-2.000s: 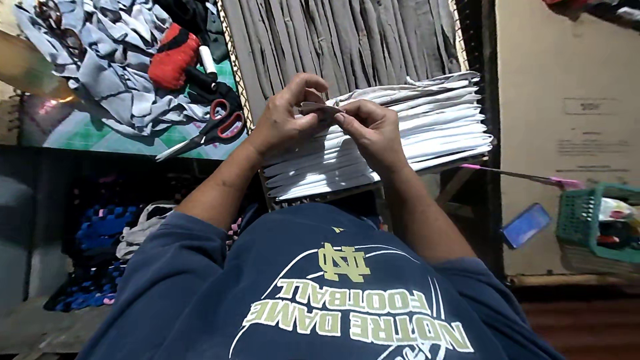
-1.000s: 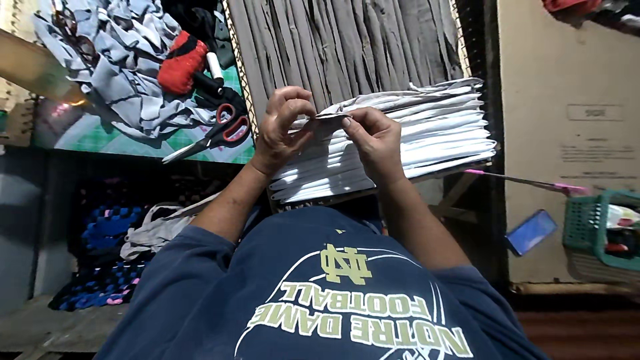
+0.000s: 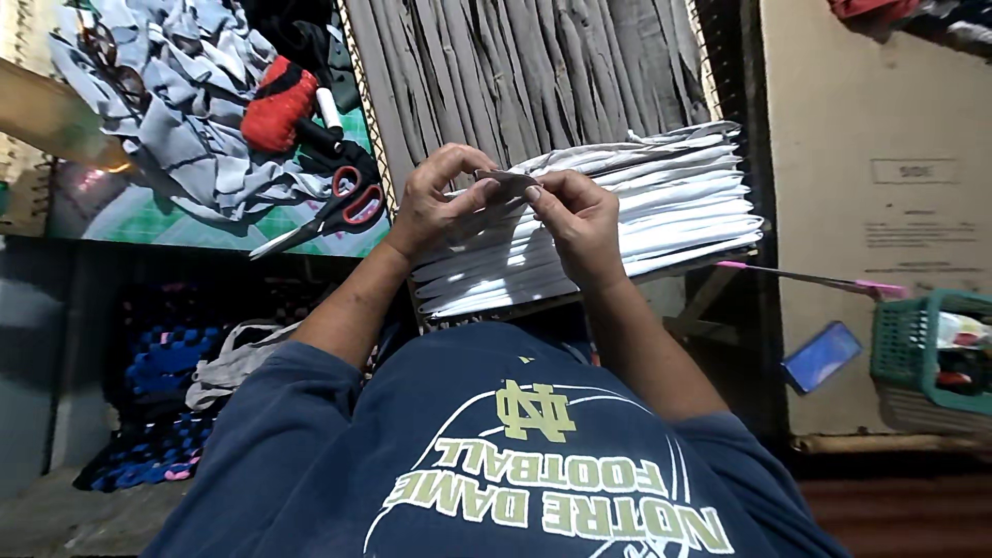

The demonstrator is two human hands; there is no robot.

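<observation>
My left hand (image 3: 446,194) and my right hand (image 3: 581,217) pinch the two ends of a small grey fabric strip (image 3: 508,180) between thumbs and forefingers. Beneath them, rows of folded white fabric (image 3: 682,209) lie across the near part of a frame. Behind these, rows of gathered grey fabric (image 3: 519,70) run away from me, with stitched edging along the frame's sides. Whether a needle is between my fingers cannot be told. Scissors with red and black handles (image 3: 341,213) lie left of my left hand, near a red pincushion-like fabric piece (image 3: 279,105) and a white thread spool (image 3: 328,108).
Light grey fabric scraps (image 3: 194,116) are heaped on a green patterned surface (image 3: 194,229) at the left. To the right, a cardboard sheet (image 3: 837,155) carries a blue box-like object (image 3: 821,356) and a green plastic basket (image 3: 903,341). A pink-ended stick (image 3: 806,277) reaches toward the basket.
Both hands stay close together over the white folds. The fingers of my left hand have shifted slightly on the small grey strip, which shows more openly between the hands now.
</observation>
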